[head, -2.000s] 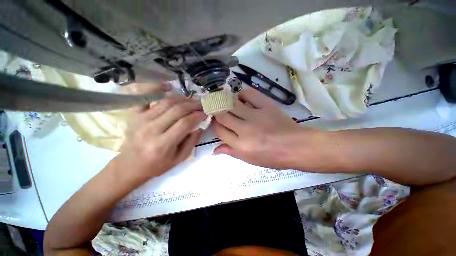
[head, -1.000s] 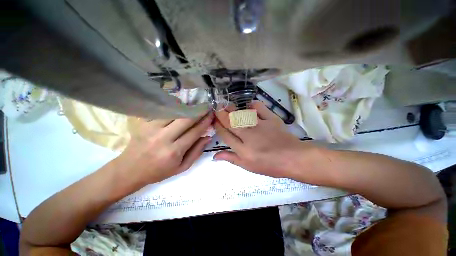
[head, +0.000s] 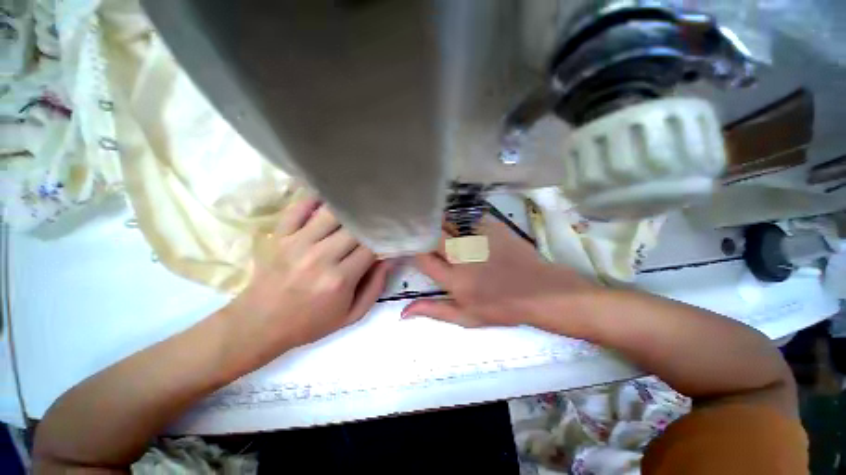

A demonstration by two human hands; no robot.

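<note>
The grey-white sewing machine head [head: 343,102] fills the top middle and hides the needle and presser foot. My left hand [head: 315,269] lies left of the needle area, fingers on the plain cream lining [head: 176,186]; its fingertips are partly hidden by the head. My right hand [head: 492,274] lies flat to the right, index finger pointing to the needle area, thumb apart. A small pale bit of cloth shows between the hands; whether the right fingers grip it is hidden. The small cream ribbed knob [head: 467,249] overlaps the right hand in view.
A large white ribbed dial [head: 647,153] is at upper right. Floral fabric [head: 56,130] is heaped at left. A smaller cream floral heap [head: 598,243] lies right of the needle, beside partly hidden black snips [head: 508,223]. A printed ruler strip [head: 306,382] runs along the front edge.
The view has shifted, so the machine head covers the needle and the large white dial now shows. More lining and floral cloth show at left. Both hands stay close to the needle area.
</note>
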